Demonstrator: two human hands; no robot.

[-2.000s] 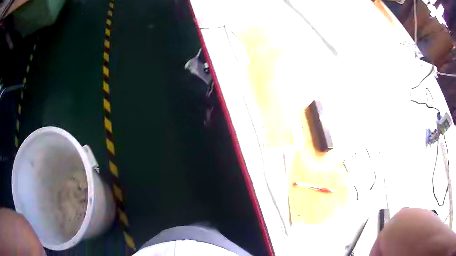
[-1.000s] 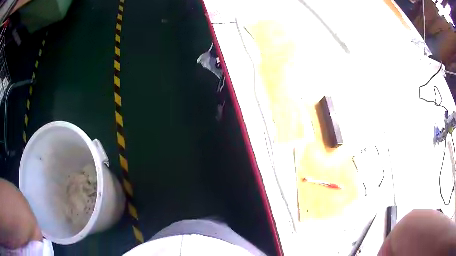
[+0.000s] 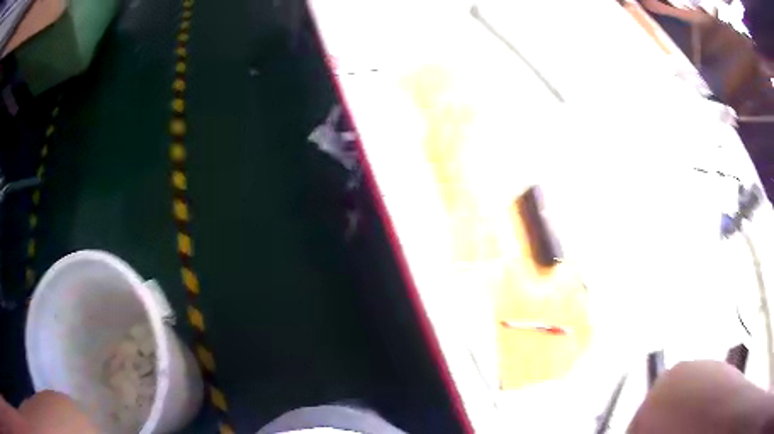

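Observation:
A tan pattern card (image 3: 543,360) lies on overexposed white cloth on the table. A dark weight (image 3: 541,227) and a red pen (image 3: 532,327) rest on it. My right hand (image 3: 709,403) is blurred and cut off at the bottom right, over the table, beside a dark bar (image 3: 655,368) and a long thin blade-like piece (image 3: 611,403). My left hand (image 3: 53,415) is blurred at the bottom left, in front of the white bucket (image 3: 182,381). Neither hand's fingers show clearly, and I cannot tell if they hold anything.
The bucket holds pale scraps on the green floor, beside a yellow-black striped line (image 3: 181,208). The table has a dark red edge (image 3: 399,250). White cloth (image 3: 338,140) hangs at that edge. A small device (image 3: 740,210) stands at the far right. A green box (image 3: 64,51) is top left.
The view has shifted and blurred, so the bucket sits lower in the picture. My left hand is lower in the frame. Another dark piece now shows beside my right hand. The card, weight and pen stay together.

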